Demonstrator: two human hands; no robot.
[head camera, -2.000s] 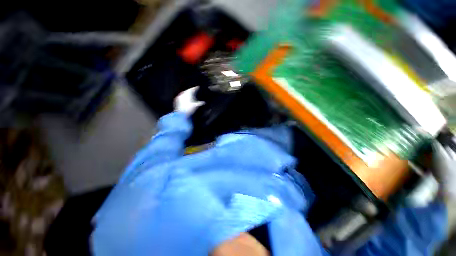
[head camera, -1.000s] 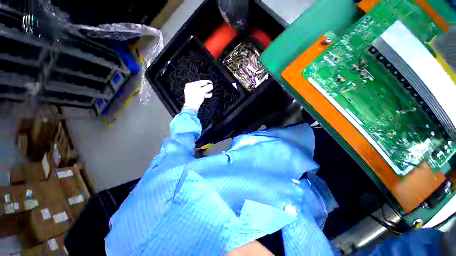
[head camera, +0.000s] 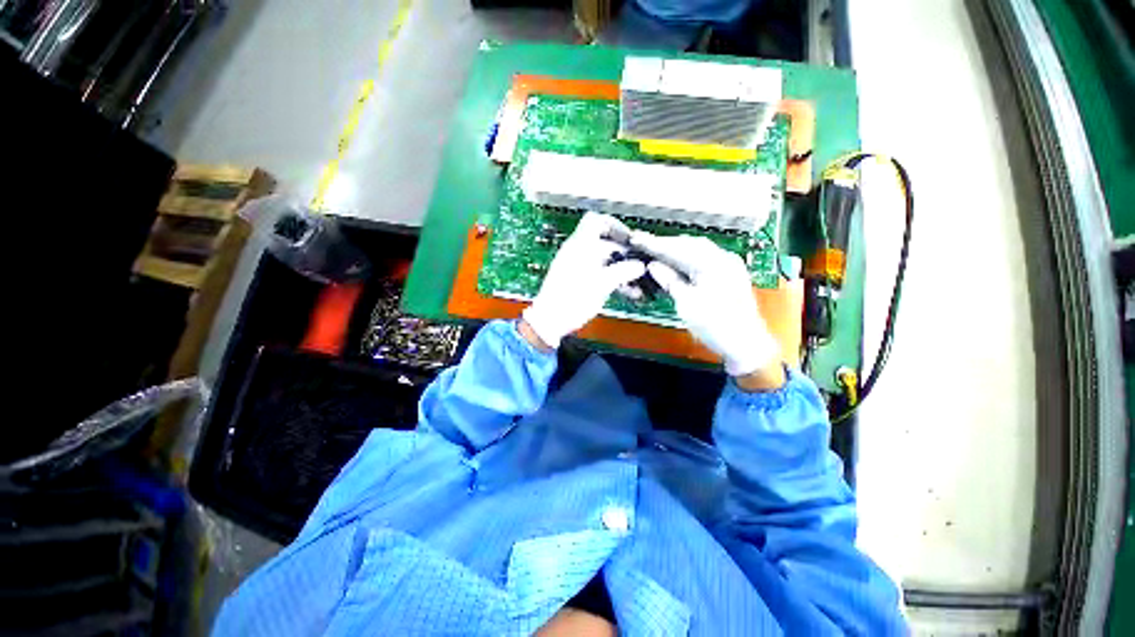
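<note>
The green circuit board (head camera: 504, 255) lies in the orange jig (head camera: 469, 276) on the green base plate (head camera: 436, 237). A long white heat sink (head camera: 647, 187) crosses its middle and a large finned heat sink (head camera: 700, 102) stands at its far edge. My left hand (head camera: 576, 280) and my right hand (head camera: 716, 296), both in white gloves, meet above the board's near part. Small dark pieces, likely dark screws, show between the fingertips of both hands; their exact number and shape are unclear. The hands hide part of the board.
The electric screwdriver (head camera: 836, 230) lies right of the board, its yellow and black cable (head camera: 906, 237) looped. A pale conveyor (head camera: 952, 311) runs at the right. The black screw tray (head camera: 299, 429) at the left holds dark pieces, with silver screws (head camera: 405, 336) and a red shape (head camera: 331, 317) beyond.
My left hand has left the dark section of the tray and is now over the board, with dark pieces. My right hand has come into view beside it. The view has turned to face the board.
</note>
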